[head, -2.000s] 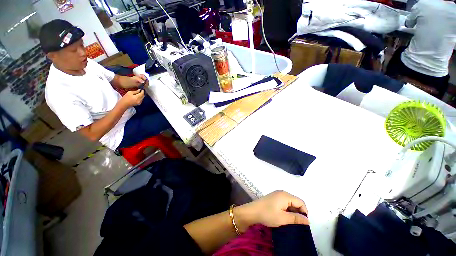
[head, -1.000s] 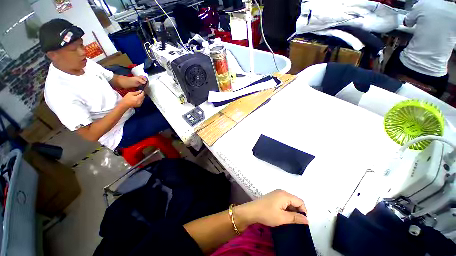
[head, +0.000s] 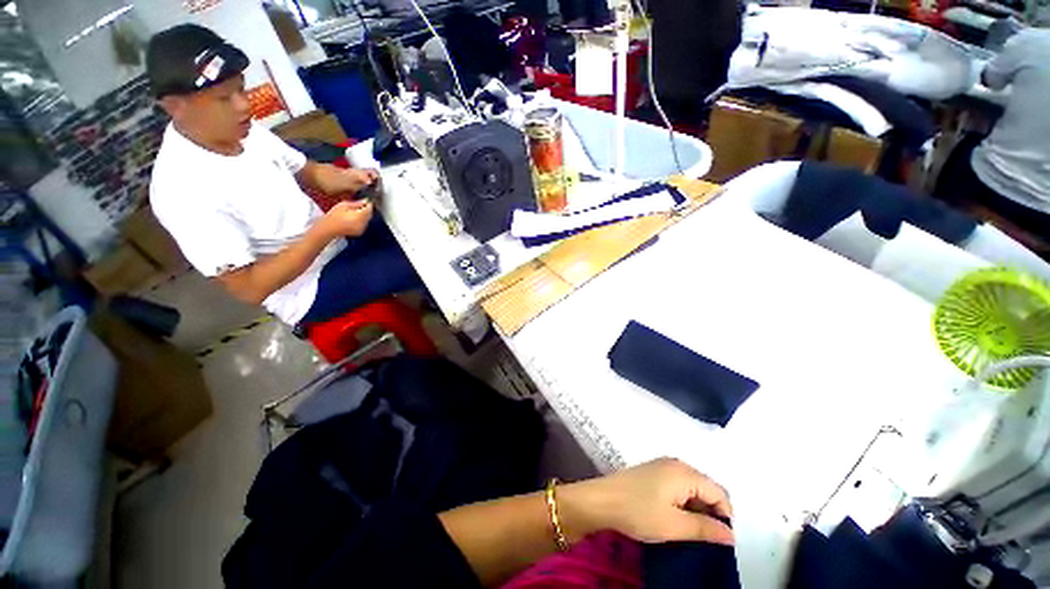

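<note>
My left hand (head: 668,502), with a gold bracelet at the wrist, pinches a dark cloth piece (head: 689,564) at the table's front edge. The cloth hangs below the fingers and the frame's bottom edge cuts it off. My right hand is not in view. A small flat dark cloth rectangle (head: 682,373) lies alone mid-table. A bundle of dark cut pieces (head: 858,557) lies at the lower right, beside the presser foot area (head: 946,525) of the white sewing machine (head: 996,443).
A lime-green fan (head: 997,327) stands behind the machine. A cardboard strip (head: 564,276) with white and dark fabric strips (head: 599,215), a black speaker or fan box (head: 488,175) and a bottle (head: 548,161) are at the table's left. A seated coworker (head: 230,196) is beyond. A fabric-filled tub (head: 774,190) stands behind.
The whole view has shifted, so things appear further right and slightly lower. My left hand keeps its pinch on the cloth. The lone rectangle still lies mid-table.
</note>
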